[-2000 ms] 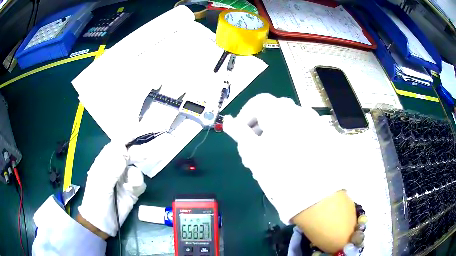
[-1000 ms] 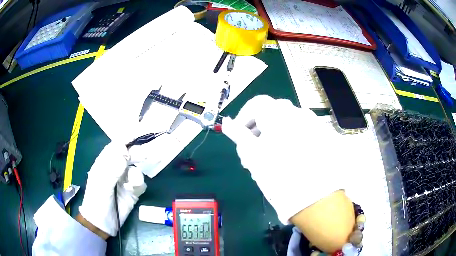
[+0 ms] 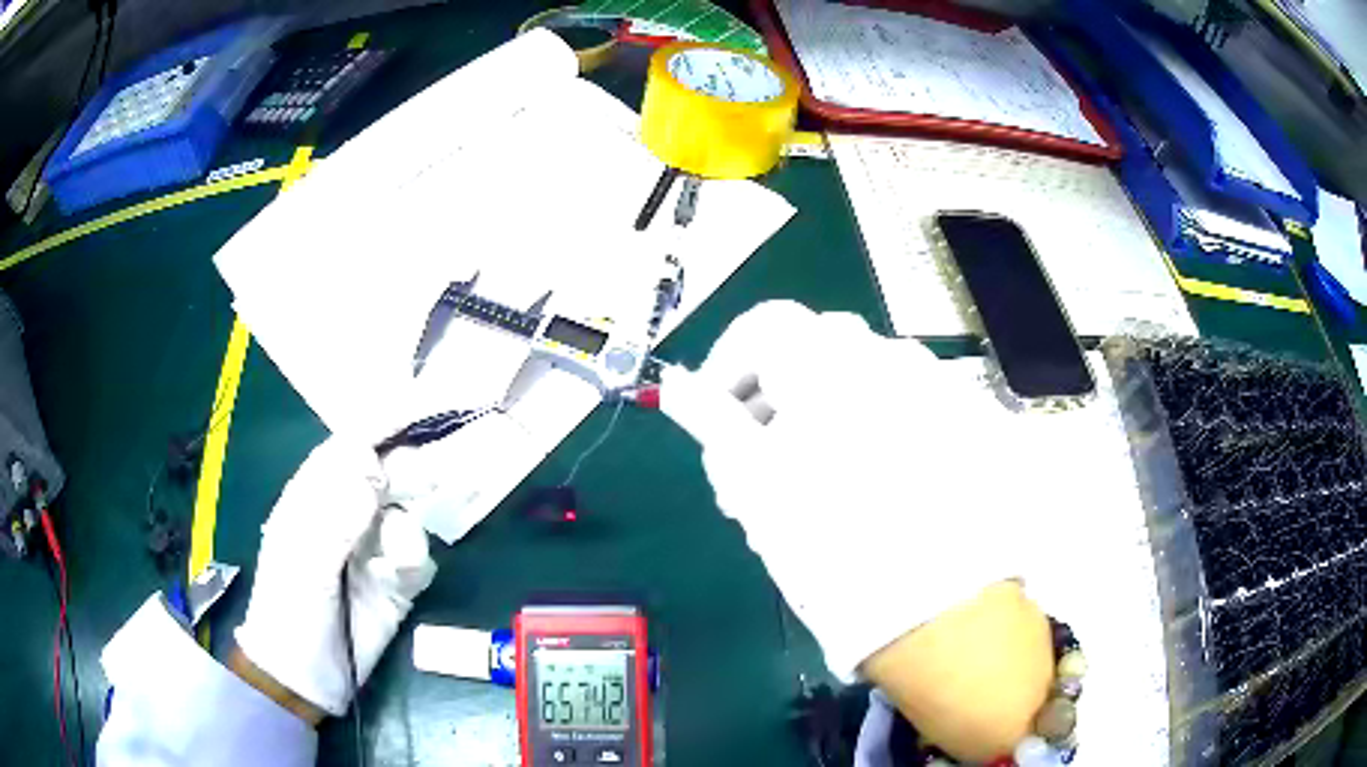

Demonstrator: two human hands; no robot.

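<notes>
The small dark motor (image 3: 555, 511) lies on the green mat with a red light spot on it and a thin wire running up toward the red tip. My gloved left hand (image 3: 333, 558) grips the black test probe (image 3: 438, 429), its dark tip pointing right over the paper. My gloved right hand (image 3: 840, 465) holds the red test lead (image 3: 648, 397) at its fingertips, beside the caliper's right end. The red tachometer (image 3: 583, 689) sits at the near edge, its grey display reading about 6574.2.
A digital caliper (image 3: 571, 336) lies on white paper (image 3: 405, 195). Yellow tape (image 3: 720, 113) stands behind it. A phone (image 3: 1017, 306) lies on papers at right, near the tray of black pieces (image 3: 1267, 525). A white-and-blue marker (image 3: 457, 650) lies beside the tachometer.
The tachometer display has changed. The whole view has shifted slightly, with the phone and tachometer a little lower in the picture. Both hands keep nearly the same pose and hold.
</notes>
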